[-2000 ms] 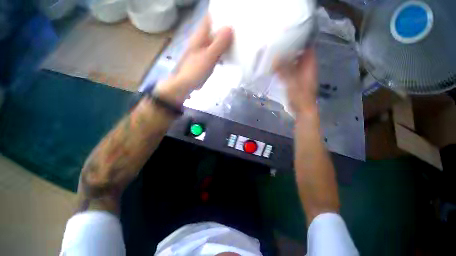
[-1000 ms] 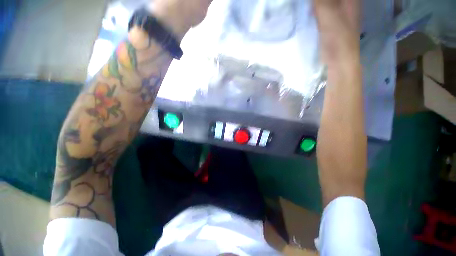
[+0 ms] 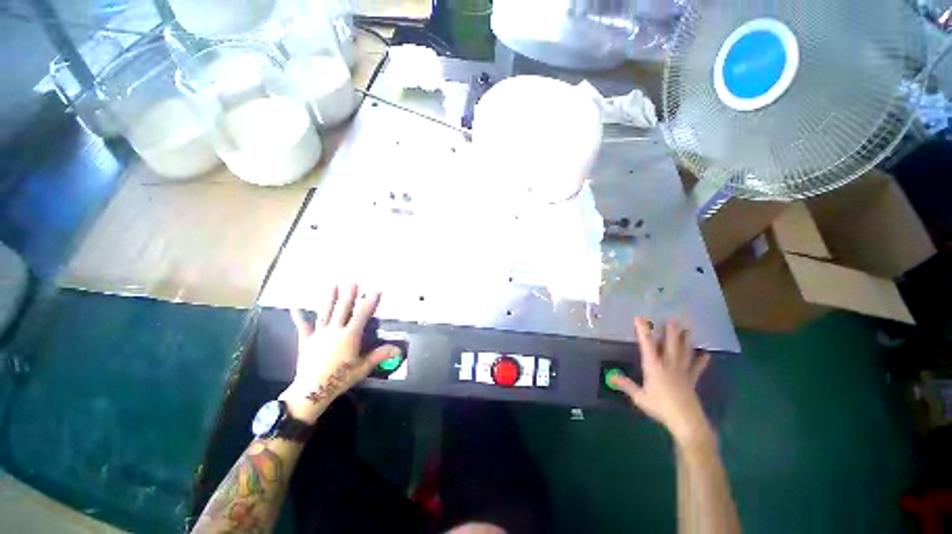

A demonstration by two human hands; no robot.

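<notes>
A white rounded housing (image 3: 538, 136) sits towards the back of the silver machine plate (image 3: 438, 245). Crinkled clear film (image 3: 574, 250) lies under and in front of it, partly washed out by glare. My left hand (image 3: 336, 353) is spread at the front left corner, its thumb on the left green button (image 3: 390, 361). My right hand (image 3: 666, 375) is spread at the front right corner, its thumb on the right green button (image 3: 613, 379). Both hands hold nothing. A red button (image 3: 505, 370) is between them on the dark front panel.
White bowls with clear tall covers (image 3: 269, 141) stand on cardboard (image 3: 188, 235) at the left. A fan (image 3: 793, 94) is at the right rear, above an open carton (image 3: 851, 271). A thin rod (image 3: 412, 113) reaches towards the housing. A large clear-and-white object (image 3: 569, 31) is behind the plate.
The housing, held in both hands two seconds ago, now stands on the plate, released. Both hands have come back to the front panel, thumbs on the green buttons.
</notes>
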